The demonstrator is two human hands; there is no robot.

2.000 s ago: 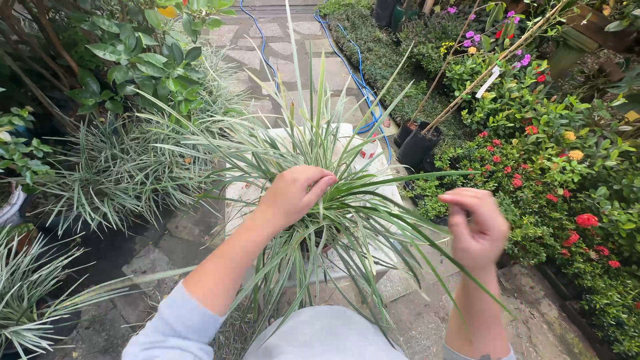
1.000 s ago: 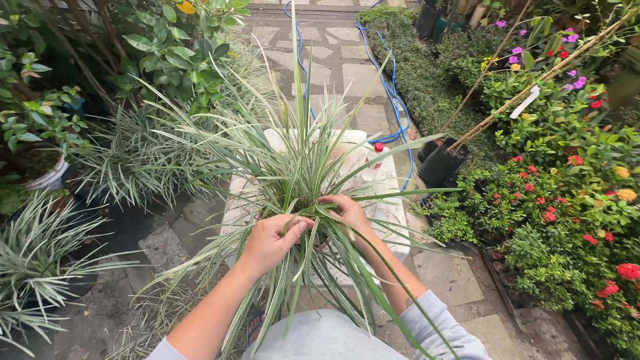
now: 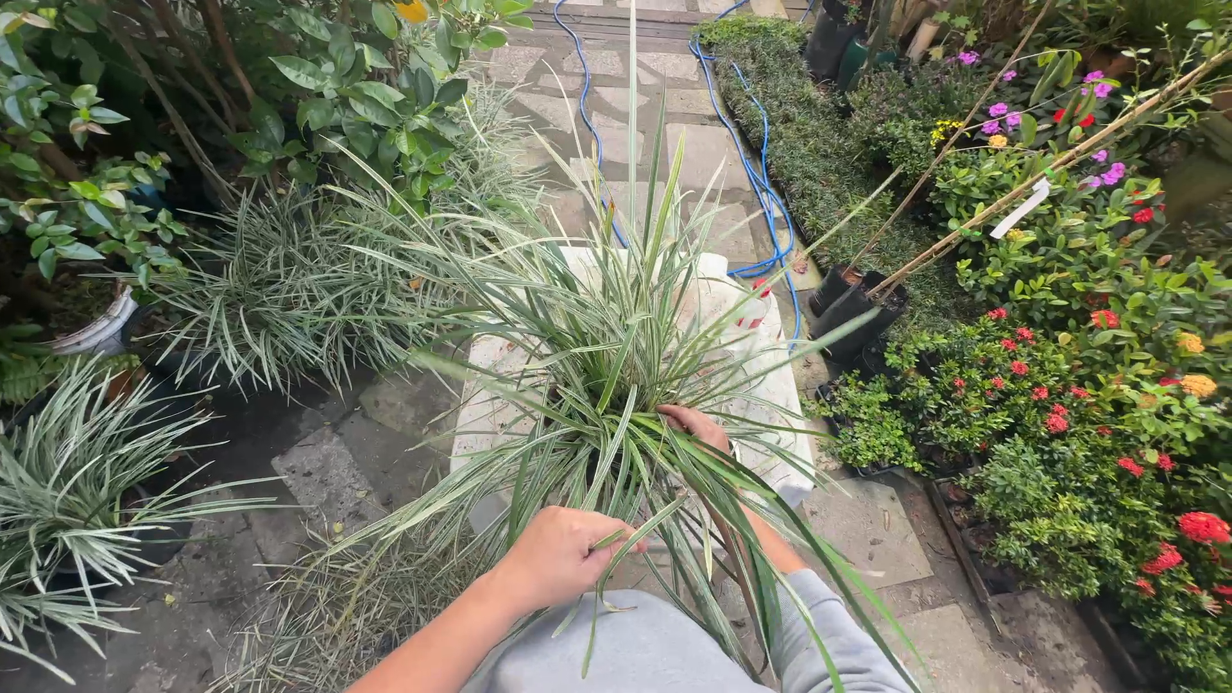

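A large variegated grass-like plant point(image 3: 616, 366) with long green-and-white striped leaves stands on a white stained table point(image 3: 496, 371) in front of me. Its pot is mostly hidden by leaves. My left hand point(image 3: 568, 553) is closed on a narrow leaf blade point(image 3: 659, 520) at the near side of the plant, close to my body. At the right of the plant's centre, my right hand point(image 3: 698, 428) reaches in among the leaves; its fingers are partly covered, and long green blades hang over the wrist and forearm. A small red-and-white object point(image 3: 754, 306) stands at the table's right back.
Blue hoses point(image 3: 760, 192) lie on the stone path point(image 3: 597, 96) beyond. Black pots point(image 3: 852, 313) with tall stems stand right, beside flowering shrubs point(image 3: 1059, 423). More striped plants point(image 3: 279, 279) grow at left. Dry cut leaves point(image 3: 356, 606) lie on the ground near left.
My left hand has moved from the plant's centre toward my body with a leaf blade. My right hand, raised off to the right two seconds ago, is now among the leaves.
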